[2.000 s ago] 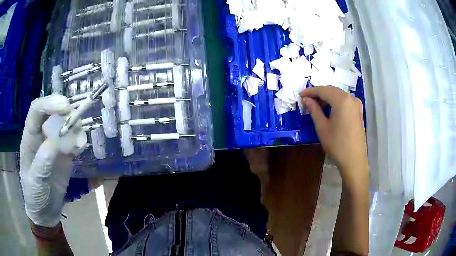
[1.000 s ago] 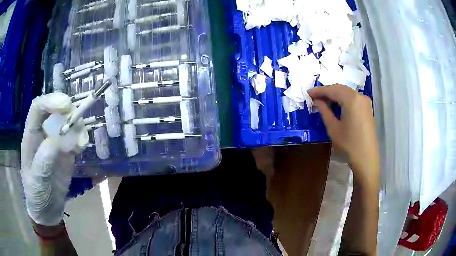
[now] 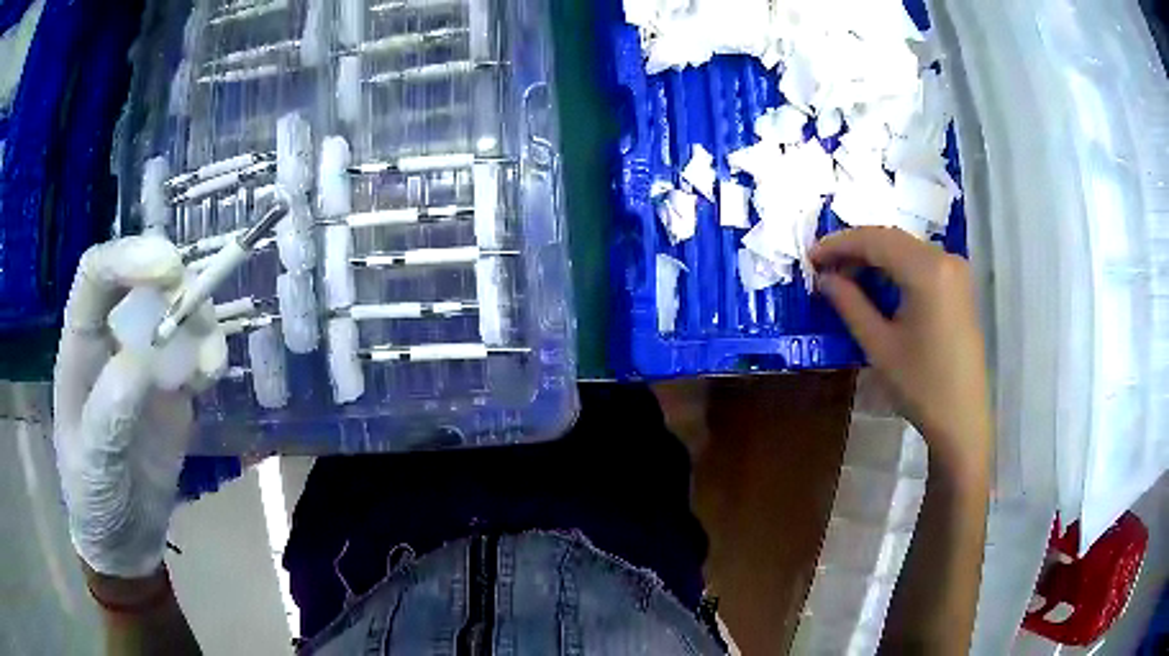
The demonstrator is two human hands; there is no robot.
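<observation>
My left hand [image 3: 135, 385], in a thin white glove, holds a core rod [image 3: 218, 272] slanting up to the right, its dark metallic end over the clear tray. Whitish pieces also show between the gloved fingers; what they are is unclear. My bare right hand [image 3: 904, 327] is at the lower right of the blue tray [image 3: 724, 352], thumb and forefinger pinched at the edge of the heap of small white pieces [image 3: 795, 192]. The fingertips touch a white piece. The clear blister tray [image 3: 487, 417] holds rods in two columns with white padded strips [image 3: 340, 301] at their ends.
Stacked white sheets [image 3: 1038, 282] stand right of the blue tray. More blue trays [image 3: 58, 167] are at the far left. A red plastic stool [image 3: 1096, 583] is at the lower right. My lap is below the bench edge.
The trays and my right hand have shifted right in the picture, as if the view turned. My left hand still holds the rod. My right fingers stay pinched at the heap.
</observation>
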